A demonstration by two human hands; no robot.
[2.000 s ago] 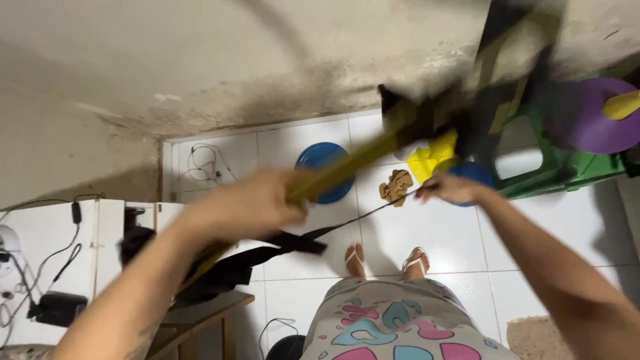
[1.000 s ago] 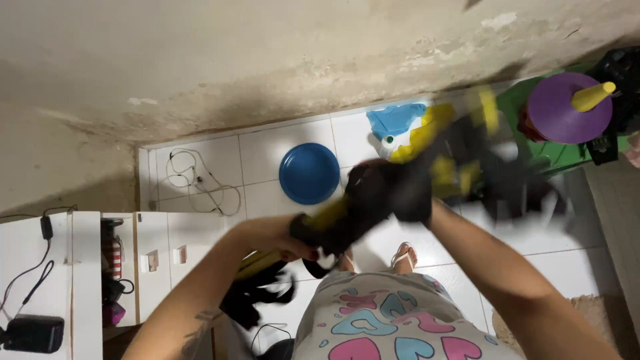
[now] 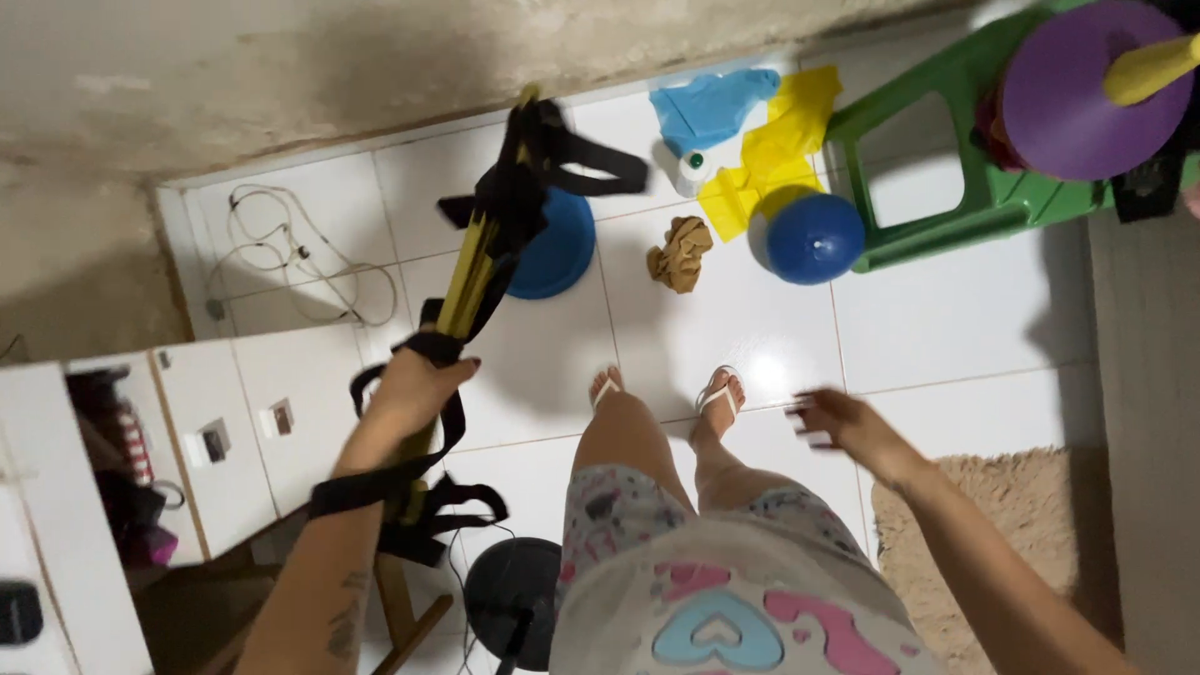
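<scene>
My left hand (image 3: pixel 417 389) grips a bundle of long yellow bars wrapped in black straps (image 3: pixel 464 272), held over the floor at the left of centre. Some black strap loops hang around my left wrist and below it. The bundle's far end covers part of a blue round plastic item (image 3: pixel 558 248) on the tiles. My right hand (image 3: pixel 848 427) is raised over the floor at the right with its fingers apart and nothing in it. Crumpled brown paper (image 3: pixel 682 254) lies between the blue round item and a blue ball (image 3: pixel 816 238).
Blue plastic (image 3: pixel 712 103), yellow plastic (image 3: pixel 787 131) and a white bottle (image 3: pixel 693 169) lie near the wall. A green plastic stool (image 3: pixel 994 178) bears a purple disc (image 3: pixel 1087 89). White drawers (image 3: pixel 253 422), a coiled cable (image 3: pixel 281 248), a black round base (image 3: pixel 511 600) and a beige rug (image 3: pixel 994 534) surround me.
My right hand has let go of the black-strapped bundle and moved away to the right. My left hand still holds the bundle, which now points toward the wall.
</scene>
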